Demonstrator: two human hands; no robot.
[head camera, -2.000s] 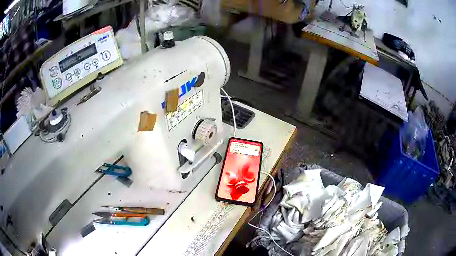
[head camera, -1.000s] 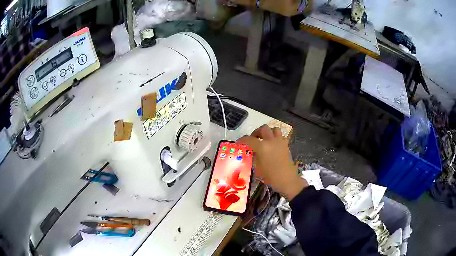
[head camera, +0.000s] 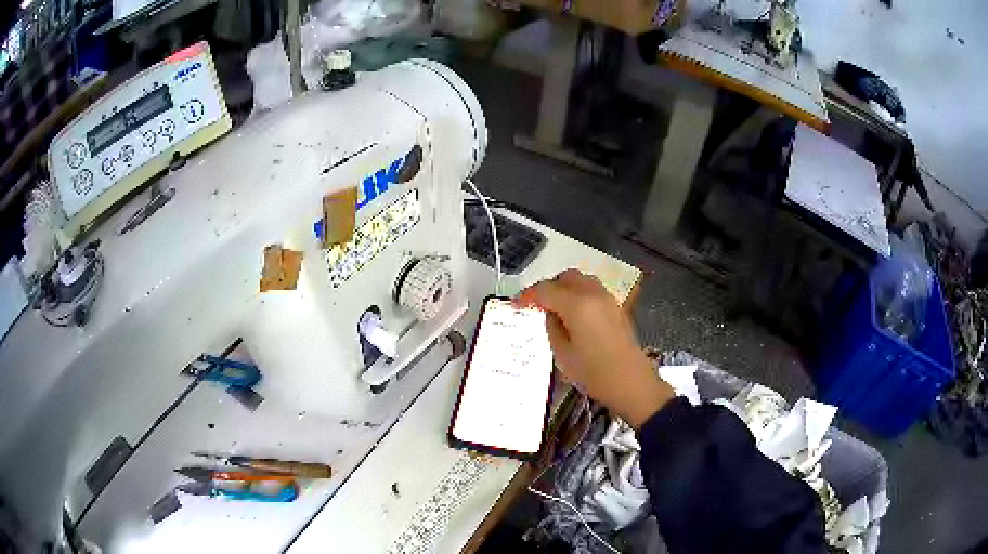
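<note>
A smartphone (head camera: 504, 379) lies on the right end of the sewing machine table. Its screen is mostly white, with faint lines of text. My right hand (head camera: 585, 341) is over the phone's upper right corner, with a fingertip at the top of the screen. The fingers are bent, and the hand does not hold the phone. My left hand is not in view.
The sewing machine (head camera: 249, 216) stands left of the phone. Snips (head camera: 255, 491) and an orange-brown handled tool (head camera: 284, 466) lie on its bed; other blue snips (head camera: 230, 371) lie above. A basket of white pieces (head camera: 802, 429) and a blue crate (head camera: 883, 368) are right.
My right hand has come in from the right to the phone. The screen has gone from a red flower picture, then with icons over it, to a mostly white page.
</note>
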